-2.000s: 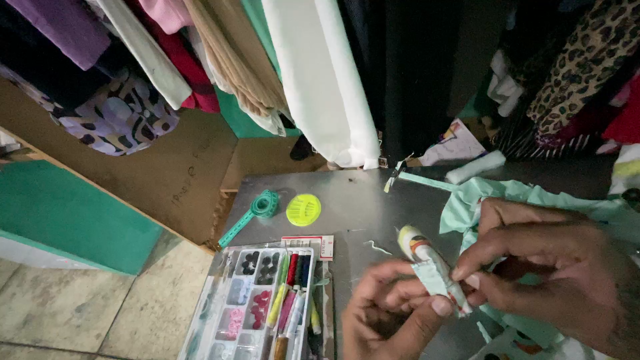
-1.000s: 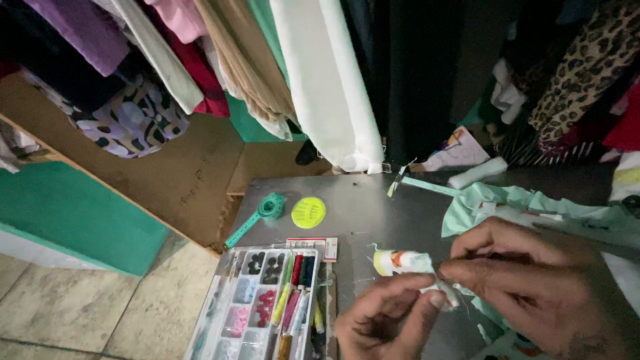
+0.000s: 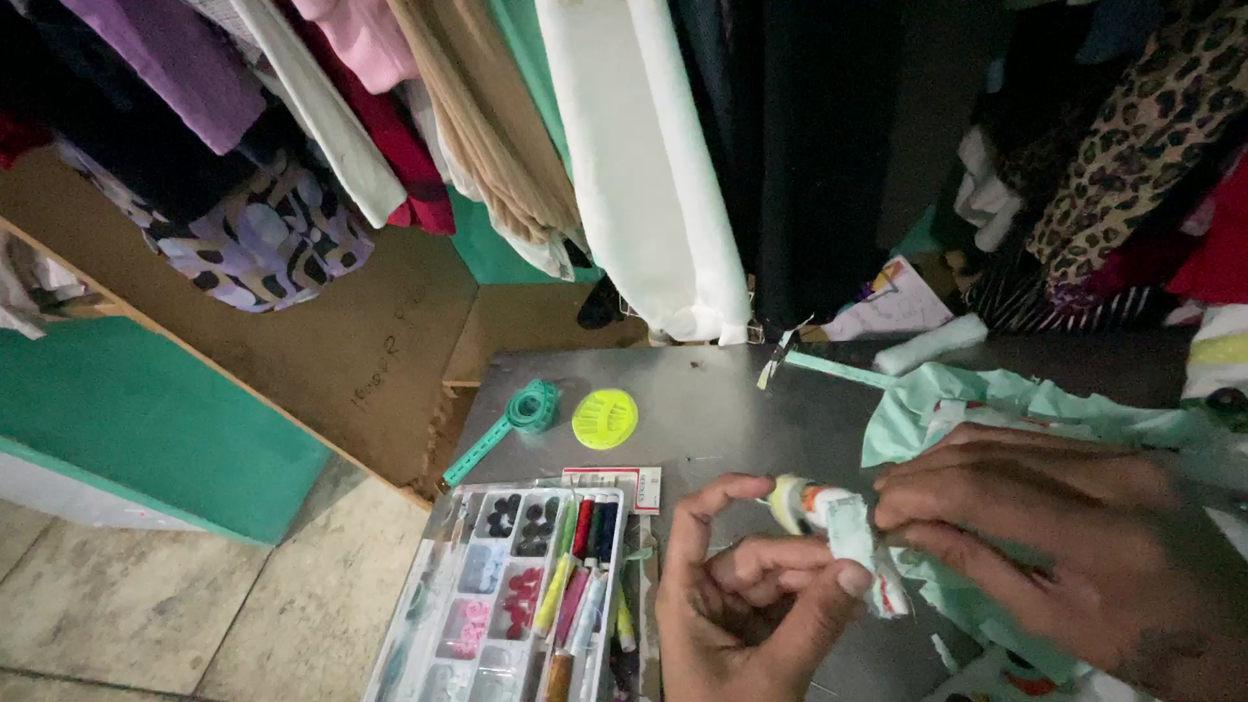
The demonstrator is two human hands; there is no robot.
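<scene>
My left hand (image 3: 751, 595) pinches a small piece of layered fabric (image 3: 853, 531), mint green over printed white, between thumb and fingers. Its index finger is raised beside the print's yellow end. My right hand (image 3: 1043, 546) is at the right edge of the same piece, with fingertips close together; whether it grips a needle or thread cannot be seen. Mint green fabric (image 3: 1004, 390) lies behind and beneath the right hand, with a narrow mint strip (image 3: 843, 369) reaching left from it. More printed white fabric (image 3: 1014, 678) shows at the lower right.
A clear compartment box (image 3: 487, 585) holds buttons and thread spools. Behind it are a needle packet (image 3: 643, 487), a green measuring tape (image 3: 531, 408) and a yellow needle disc (image 3: 604, 419) on the dark table (image 3: 682, 380). Hanging clothes (image 3: 643, 166) line the back beside a wooden shelf (image 3: 390, 322).
The left index finger has lifted away from the fabric piece, which is now tilted more steeply than one second ago. The right hand stays close beside it.
</scene>
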